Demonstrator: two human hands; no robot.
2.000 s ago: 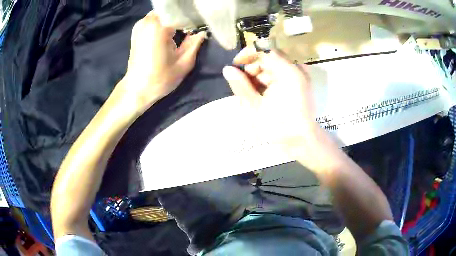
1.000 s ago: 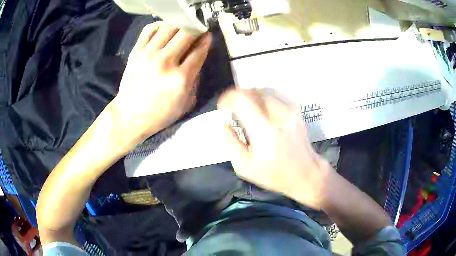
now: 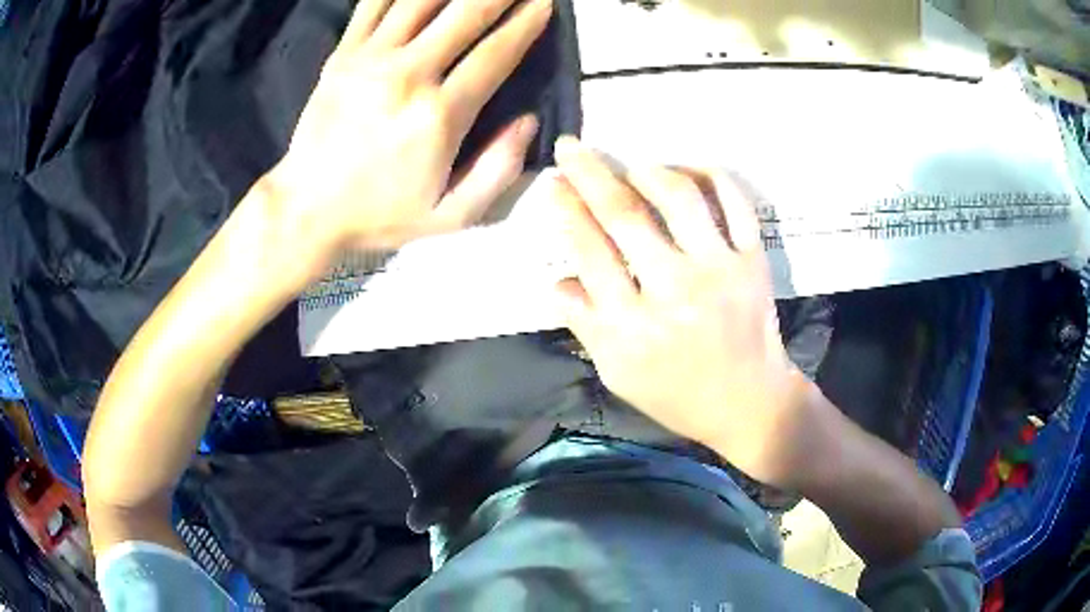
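Note:
Dark cloth panels (image 3: 144, 155) cover the left of the white table and reach under my left hand. My left hand (image 3: 412, 132) lies on the cloth with its fingers spread and palm down; it grips nothing that I can see. My right hand (image 3: 675, 287) is over the table front, palm down, with its fingers a little bent. Its index fingertip is at the cloth's right edge, by the lower corner. Whether it pinches the edge is unclear. The needle area is out of the picture.
The white tabletop (image 3: 837, 144) has a printed scale along its front. The cream machine bed (image 3: 765, 30) is at the top, behind a dark line. A blue basket (image 3: 1040, 490) with red and green bits is at the lower right. More dark cloth (image 3: 299, 514) hangs at the lower left.
The view has shifted down, so the machine head and needle area have left it. My left hand has flattened and spread its fingers. My right hand has moved from near the needle towards the table's front.

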